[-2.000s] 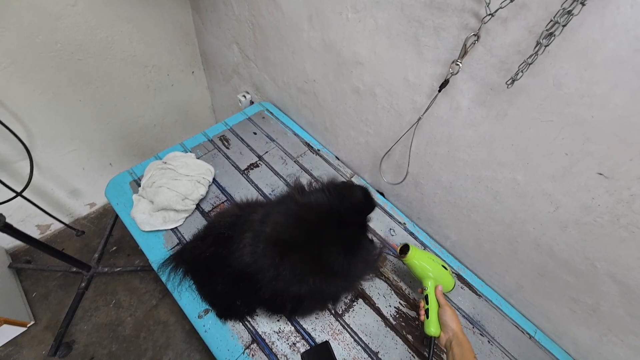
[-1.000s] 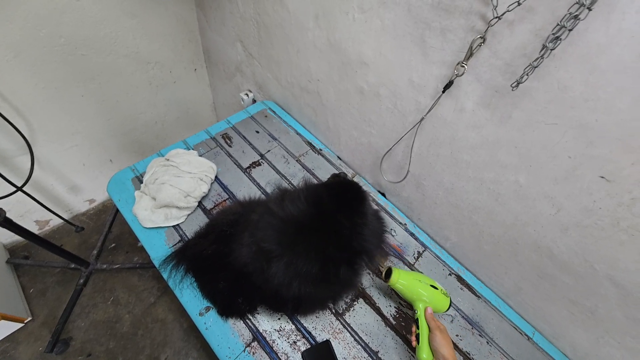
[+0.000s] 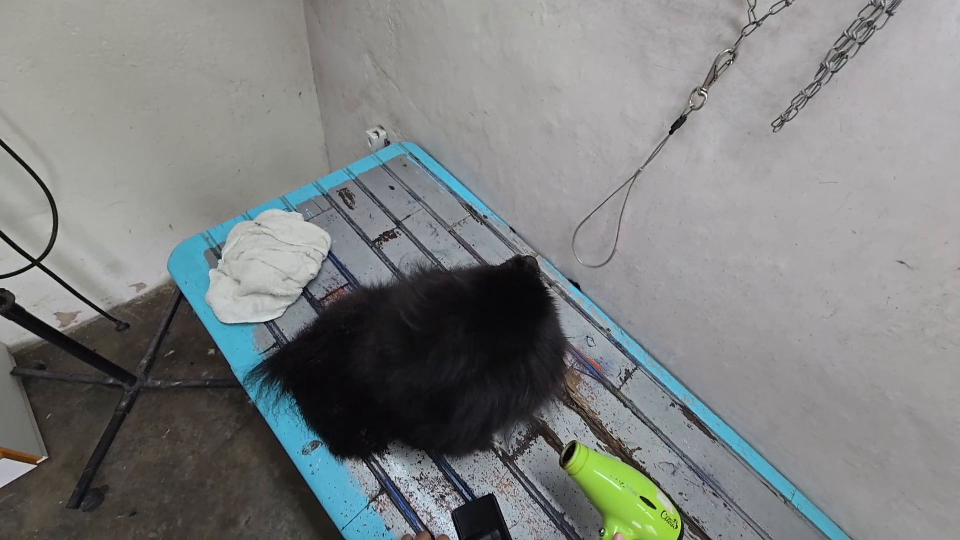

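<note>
A black long-haired animal (image 3: 427,360) sits on a worn slatted table (image 3: 705,427) with a light-blue rim. To its lower right is a lime-green hair dryer (image 3: 622,491), its nozzle towards the animal's fur. Only a fingertip of my right hand (image 3: 618,536) shows at the dryer's handle; the rest is below the frame. At the bottom edge, the fingertips of my left hand (image 3: 425,536) show beside a black object (image 3: 481,517), whose kind I cannot tell. Whether that hand holds it is hidden.
A crumpled white cloth (image 3: 268,264) lies on the table's far left corner. A wire loop (image 3: 622,217) hangs from a chain along the wall, beside a second chain (image 3: 836,64). A black metal stand (image 3: 135,386) is on the floor at the left.
The hair dryer has moved lower in the view, and less of my right hand shows. Fingertips have appeared beside the black object. The animal's head has shifted a little.
</note>
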